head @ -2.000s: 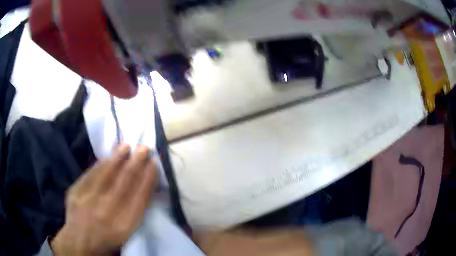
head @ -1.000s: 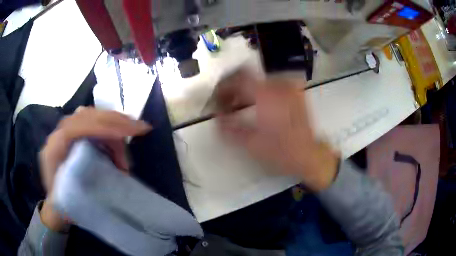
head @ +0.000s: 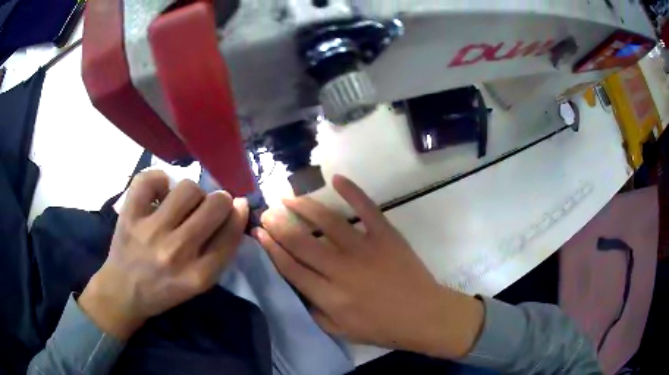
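My left hand has its fingers curled and pinches the cloth just in front of the needle area. My right hand lies palm down with fingers spread, its fingertips on the work beside the left fingertips. A pale grey-blue strip runs from under the hands towards me. Dark garment cloth lies under my left wrist. The white sewing machine head has red lettering, a ridged tension knob and a red upright piece that hides the presser foot and needle.
A black box-like item lies under the machine arm. Dark cloth is piled at left. The white table has a curved right edge. Beyond it are a yellow packet and a pink surface with a black strip.
My blurred right hand has come down left onto the work. My left hand has moved up to the needle area. The folded pale cloth it held now lies lengthwise. The machine head looms larger.
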